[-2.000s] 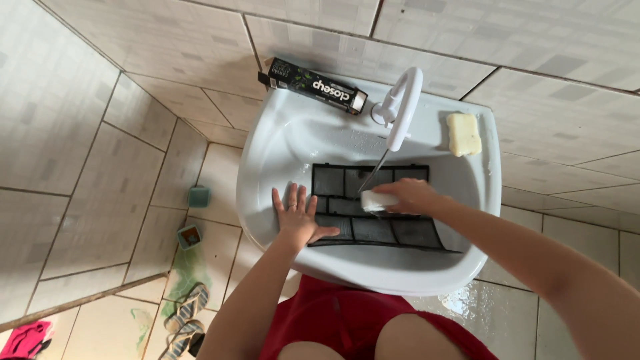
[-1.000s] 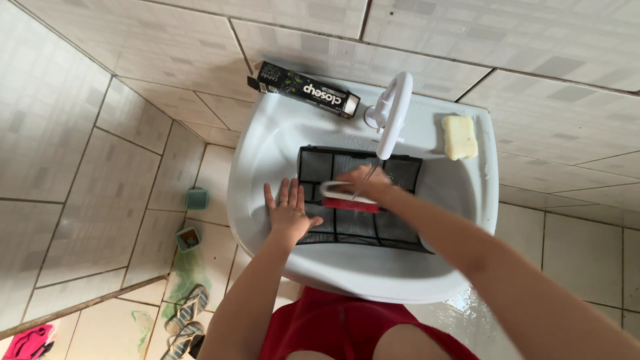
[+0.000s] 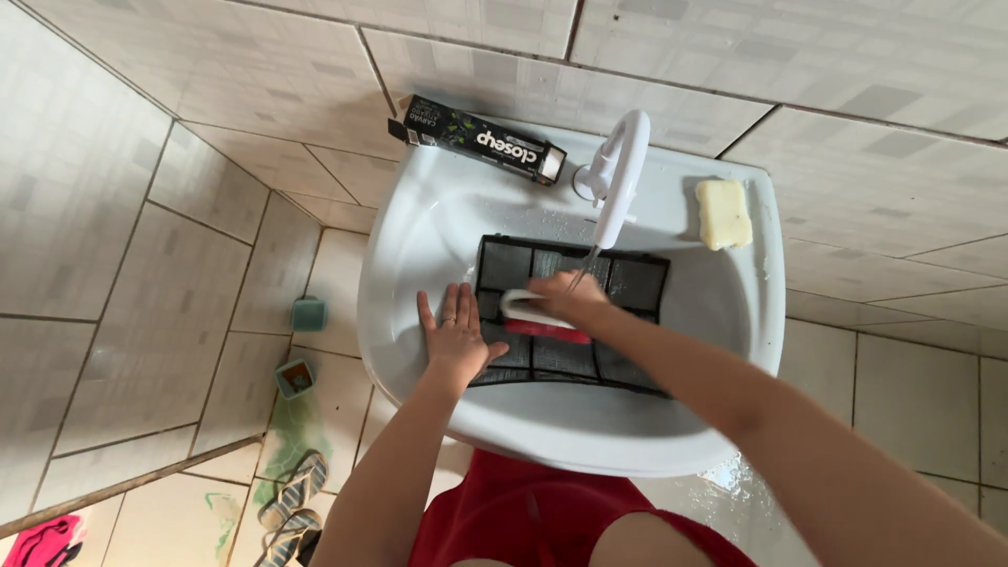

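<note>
My right hand (image 3: 571, 298) is closed around the white handle of a scrub brush (image 3: 547, 329) with red bristles. The brush lies against a black-framed mesh filter (image 3: 638, 285), which rests in the basin of a white washbasin (image 3: 504, 425). Spread flat, my left hand (image 3: 458, 335) presses at the filter's left edge, its thumb over the frame and its other fingers on the basin wall. From the white faucet (image 3: 622, 177) a thin stream of water falls by my right hand, which hides part of the filter.
On the washbasin's back ledge lie a black Closeup toothpaste box (image 3: 484, 142) at left and a pale yellow soap bar (image 3: 724, 214) at right. Tiled walls close in behind and at left. Two small green containers (image 3: 309, 314) and flip-flops (image 3: 295, 492) are on the floor.
The brush in my right hand has moved left across the filter since the earliest frame, and its red bristles now show. My left hand stays at the filter's left edge.
</note>
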